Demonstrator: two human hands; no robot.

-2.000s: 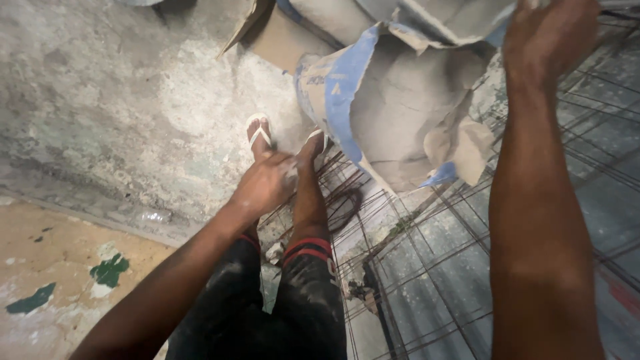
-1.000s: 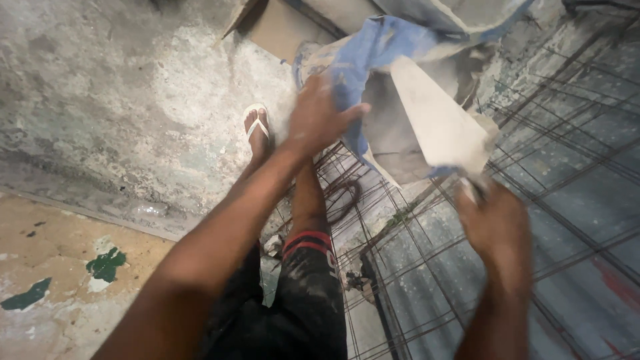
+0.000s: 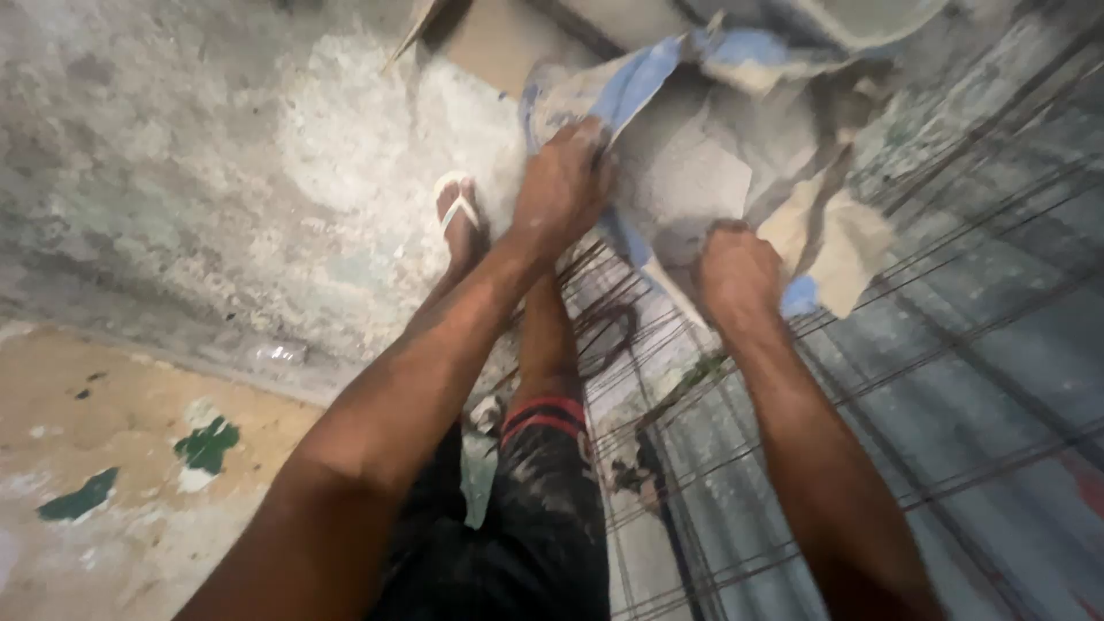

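A torn paper sack (image 3: 642, 82) with blue print gapes at the upper middle, grey powder inside it. My left hand (image 3: 569, 177) grips the sack's left rim. At the sack's mouth, my right hand (image 3: 743, 267) is closed around a tool whose handle the fist hides. The tool's pale, flat trowel blade (image 3: 694, 172) points up into the sack, against or in the powder; how deep it sits cannot be told.
Thin steel rebar mesh (image 3: 862, 388) lies over corrugated sheets on the right. A piece of cardboard (image 3: 500, 43) is behind the sack. My foot in a white flip-flop (image 3: 459, 207) stands on the rough concrete floor (image 3: 345, 147). A peeling painted wall (image 3: 129, 414) borders the lower left.
My left hand has gone from near my legs to the sack's rim. My right hand has come down from the upper right to the sack's mouth, and the blade now reaches inside.
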